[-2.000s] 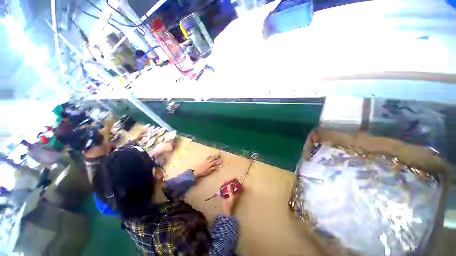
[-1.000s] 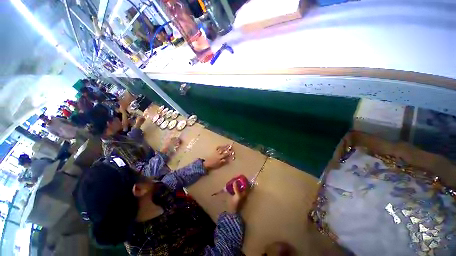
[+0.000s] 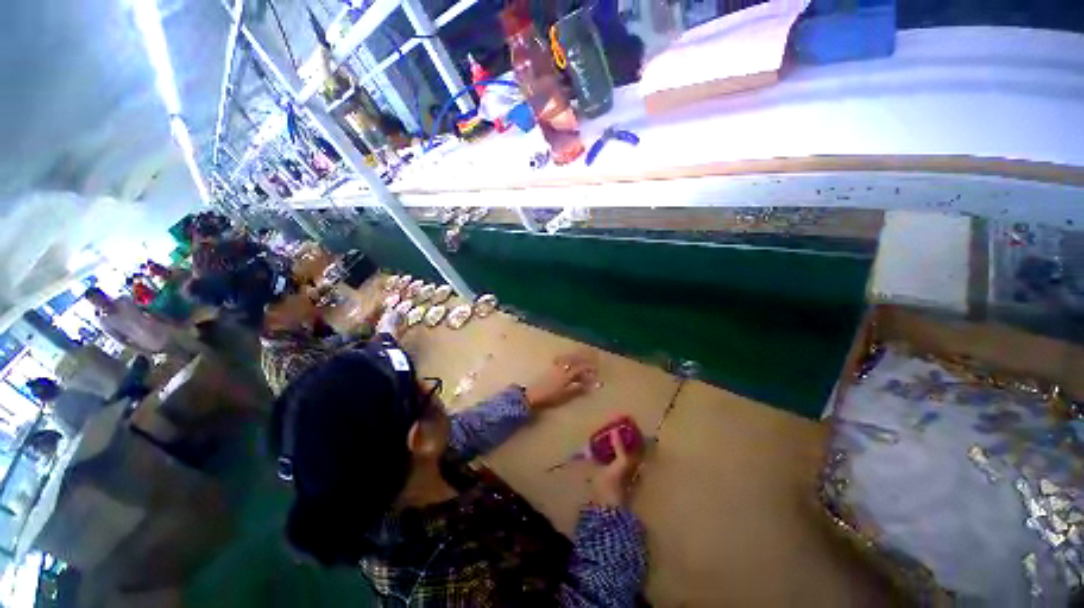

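Neither of my hands is in the picture. The open parts carton (image 3: 871,344) stands at the right, cut off by the picture's edge. A white liner (image 3: 915,475) lies in it, with small glittering metal parts (image 3: 1052,517) on it and more around its rim. Beside me a neighbouring person in a dark cap (image 3: 345,439) leans over the brown bench (image 3: 725,499). Their near hand holds a red-pink handheld driver (image 3: 616,439) with a thin dark shaft. Their other hand (image 3: 565,380) rests on the bench by tiny parts.
Round pale pieces (image 3: 460,316) stand in rows farther along the bench. A green conveyor belt (image 3: 666,303) runs behind it. Above is a white shelf (image 3: 761,149) with a bottle (image 3: 543,89), a black flask (image 3: 583,62) and a blue crate (image 3: 846,32). More people sit at left.
The view has swung, so the neighbour, bench and carton sit farther right in the picture. A dark rounded shape at the bottom edge one second ago is gone. The neighbour still holds the driver.
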